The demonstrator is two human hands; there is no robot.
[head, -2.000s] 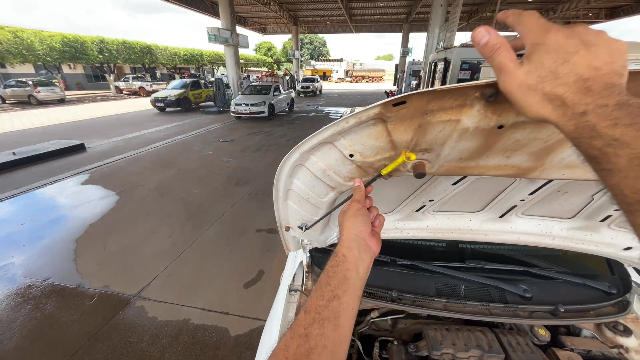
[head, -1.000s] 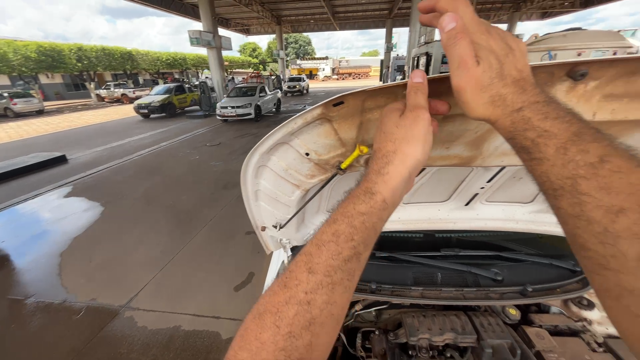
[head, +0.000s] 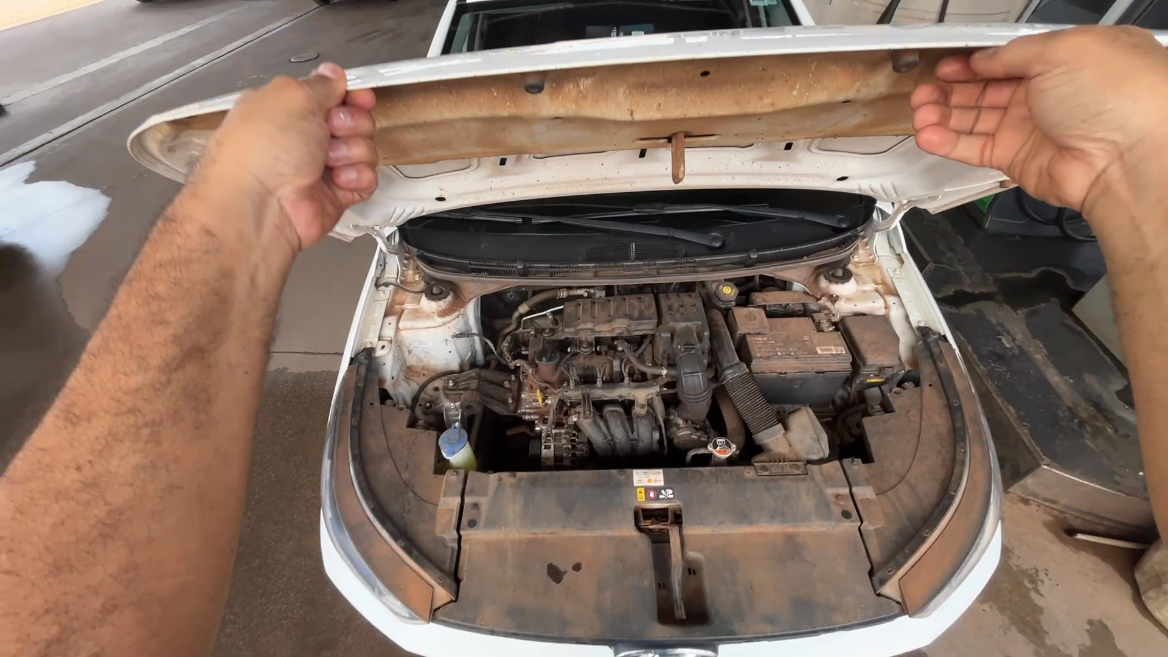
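A white car's raised hood [head: 630,109] spans the upper view, its dusty brown underside toward me. My left hand [head: 315,151] grips its front edge near the left corner, fingers curled under. At the right, my right hand [head: 1031,114] is at the same edge with its fingers bent beneath the hood. Midway between my hands, the hood's striker [head: 678,157] hangs from the underside. Below lies the open engine bay with a dusty engine [head: 611,365], a battery [head: 796,358] and a blue-capped reservoir [head: 454,445]. The hood latch [head: 659,522] sits in the front panel [head: 557,547].
Wiper arms [head: 639,228] lie at the base of the windshield. A raised concrete curb [head: 1063,411] runs along the right of the car. Wet pavement [head: 55,219] is at the left, and a rounded object [head: 1152,579] is partly visible at the lower right edge.
My left hand has gone from the hood's support rod, two seconds ago, to the hood's front edge. The hood is lower, and my hands are now far apart. The view has swung toward the car's front.
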